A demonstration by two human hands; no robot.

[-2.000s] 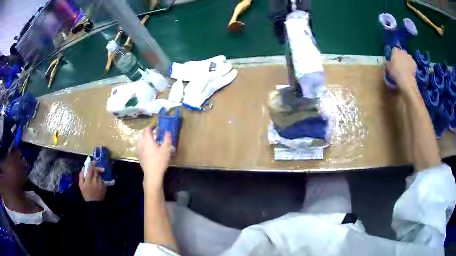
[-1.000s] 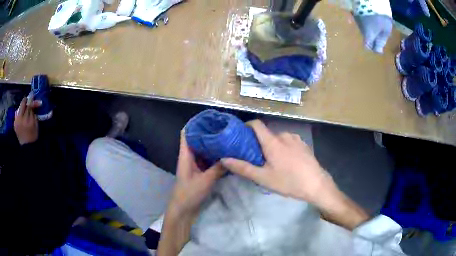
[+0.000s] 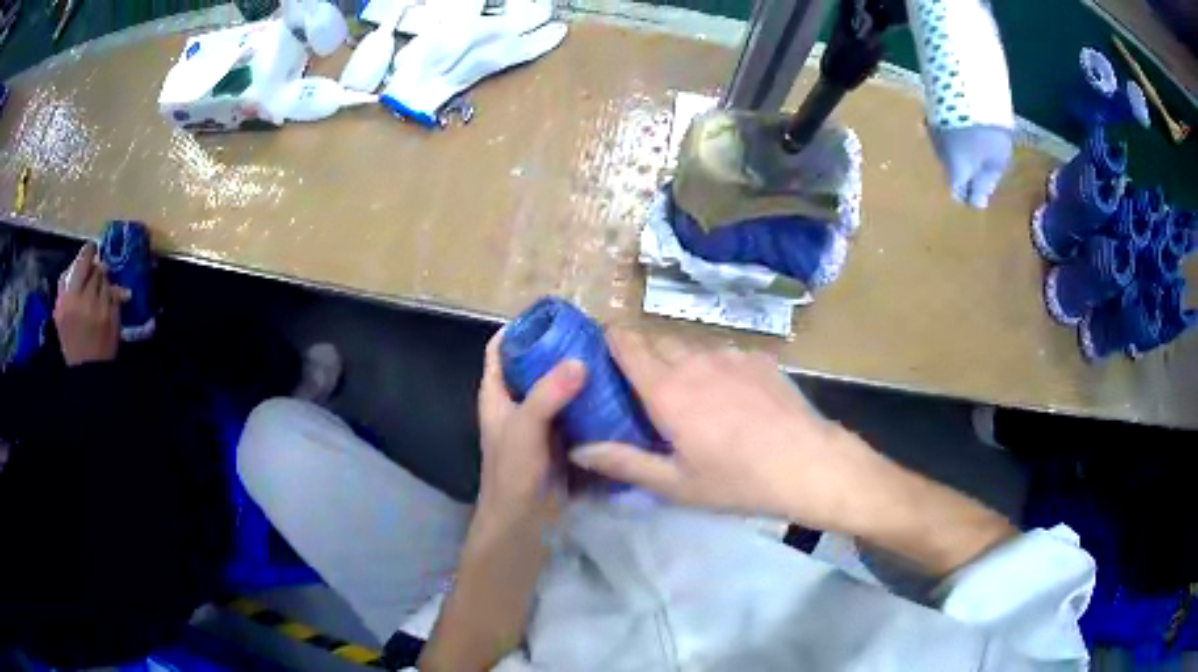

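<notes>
A small blue bootie upper [image 3: 585,381] is held between both my hands over my lap, in front of the bench edge, its opening tilted up to the left. My left hand [image 3: 526,427] grips its left side with the thumb across the front. My right hand [image 3: 716,420] holds its lower right side; its far fingers are partly hidden. The press block [image 3: 749,171] rests on a blue piece [image 3: 755,244] with a pale fluffy edge, over a white base pad [image 3: 716,305]. The cloth-wrapped press handle [image 3: 966,105] is untouched.
Several blue booties [image 3: 1097,263] stand at the bench's right. White gloves [image 3: 460,59] and a white bag [image 3: 230,76] with a green mark lie at the back left. A neighbour's hand [image 3: 89,309] holds a blue bootie [image 3: 128,276] at far left.
Two seconds ago my hands were apart, the left on a bootie at the bench edge, the right at the right-hand cluster. Since one second ago, the bootie held in both hands has turned more upright.
</notes>
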